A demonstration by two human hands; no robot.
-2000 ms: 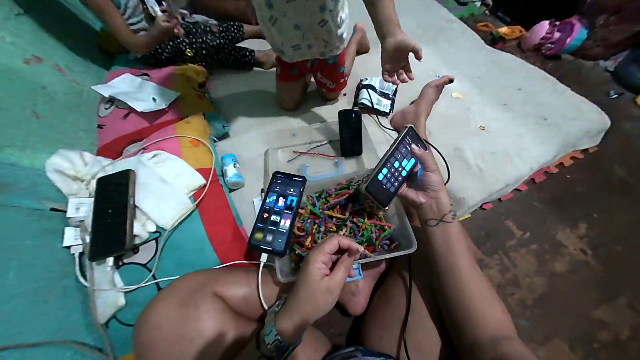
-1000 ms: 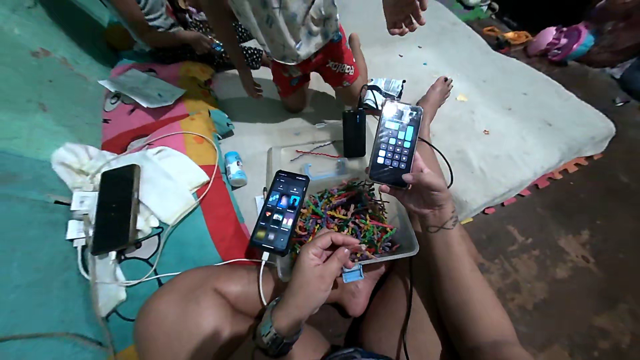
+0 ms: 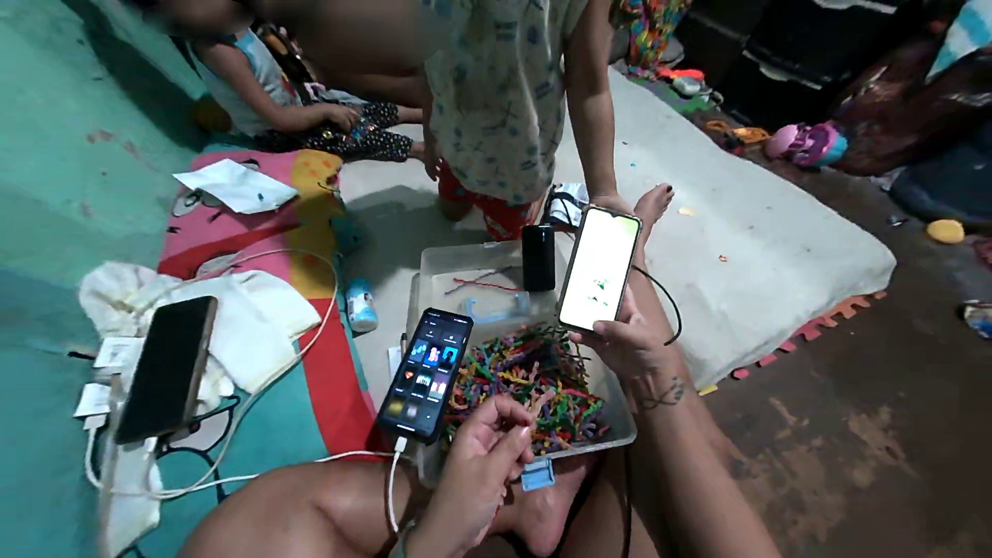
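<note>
My right hand (image 3: 624, 333) holds a smartphone (image 3: 601, 267) upright, its screen lit mostly white. My left hand (image 3: 490, 446) is over the near edge of a clear plastic box, thumb and fingertips pinched together on what looks like a small pale piece, too small to identify. Many colourful twisted pieces (image 3: 535, 372) fill the box (image 3: 620, 434). Another smartphone (image 3: 426, 376) with a lit dark screen and a white charging cable leans on the box's left side. A black phone (image 3: 539, 257) lies at the box's lid (image 3: 434, 271).
A person in a patterned shirt (image 3: 496, 101) kneels beyond the box, an arm reaching down behind my phone; another person (image 3: 279, 116) sits farther left. A dark-screened phone (image 3: 167, 368) lies left on white cloth (image 3: 256, 333) among cables. A small bottle (image 3: 361, 305) stands near the box. A mattress (image 3: 759, 232) extends right.
The screen of the phone in my right hand has gone from dark with tiles to mostly white. The kneeling person has leaned closer, one arm now lowered toward that phone.
</note>
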